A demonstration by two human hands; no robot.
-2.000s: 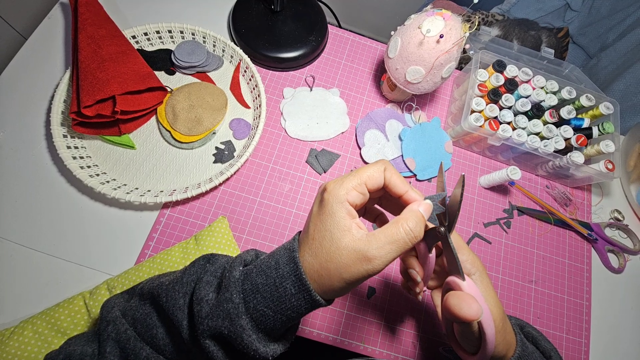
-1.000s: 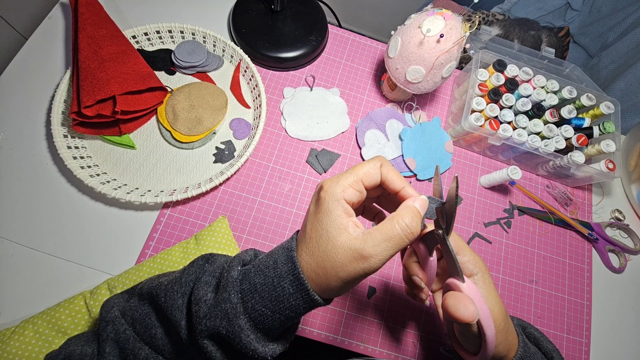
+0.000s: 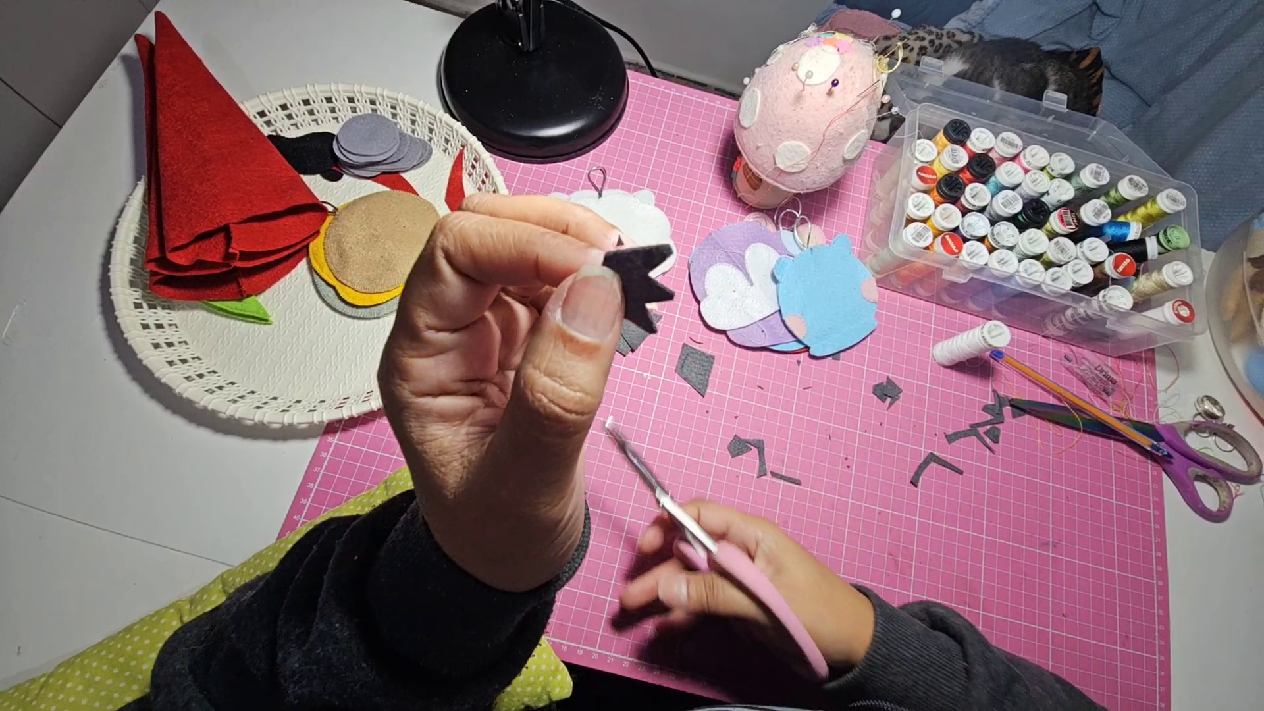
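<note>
Raised near the centre of the head view, my left hand point(image 3: 504, 365) pinches a small dark grey felt crown shape point(image 3: 640, 281) between thumb and fingers, its points facing right. Lower down, my right hand point(image 3: 760, 583) holds pink-handled scissors point(image 3: 736, 568), with the blades together and aimed up and left. Beneath my hands lies a pink gridded cutting mat point(image 3: 849, 553). Grey felt scraps point(image 3: 694, 368) are scattered over it. Partly behind my left fingertips are a white felt shape with a loop point(image 3: 632, 219) and more grey felt.
A white woven basket point(image 3: 178, 365) with red felt point(image 3: 217, 178) stands left. A black lamp base point(image 3: 533, 84), pink pincushion point(image 3: 810, 118), blue felt shape point(image 3: 828, 301) and thread box point(image 3: 1047, 227) are behind. Right lie a white spool point(image 3: 971, 343), pencil point(image 3: 1076, 403) and purple-handled scissors point(image 3: 1200, 464). A green dotted cushion point(image 3: 237, 592) is lower left.
My left hand has lifted the grey felt away from the scissors. The scissors, open around the felt before, are now closed and lower, with my right hand. More scraps show on the mat.
</note>
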